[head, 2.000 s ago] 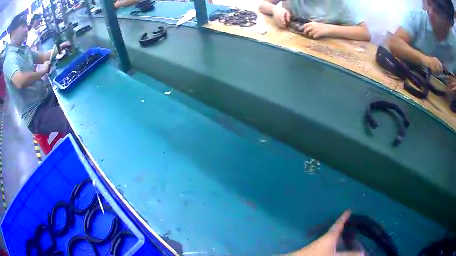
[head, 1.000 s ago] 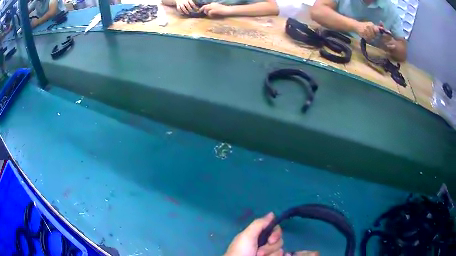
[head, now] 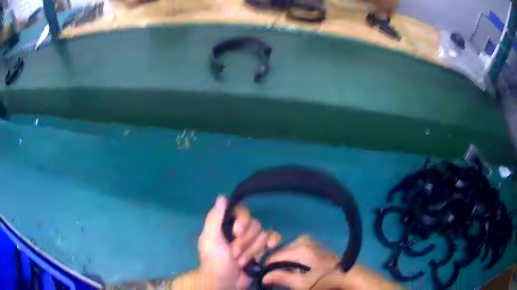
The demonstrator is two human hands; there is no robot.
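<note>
A large black padded headband [head: 295, 180] is held up over the bench, arc upward. My left hand [head: 229, 243] grips its left end. My right hand [head: 306, 263] is beside the left hand, low in the view, with a small black curved yoke [head: 283, 266] in its fingers near that headband end. The headband's right end hangs over the right hand and wrist. A thin wire shows near the right hand. Whether the yoke and headband are joined cannot be told; the picture is blurred.
A yoke pile [head: 453, 209] lies at right. Another headband [head: 241, 46] lies on the raised green strip [head: 142, 56]. A blue bin [head: 28, 260] is at lower left. Beyond are a wooden benchtop [head: 198, 17] with black parts and clear plastic [head: 462, 59] at far right.
The view has swung right and down. The headband is more fully in view in my left hand. My right hand, mostly out of the picture before, now shows with a yoke.
</note>
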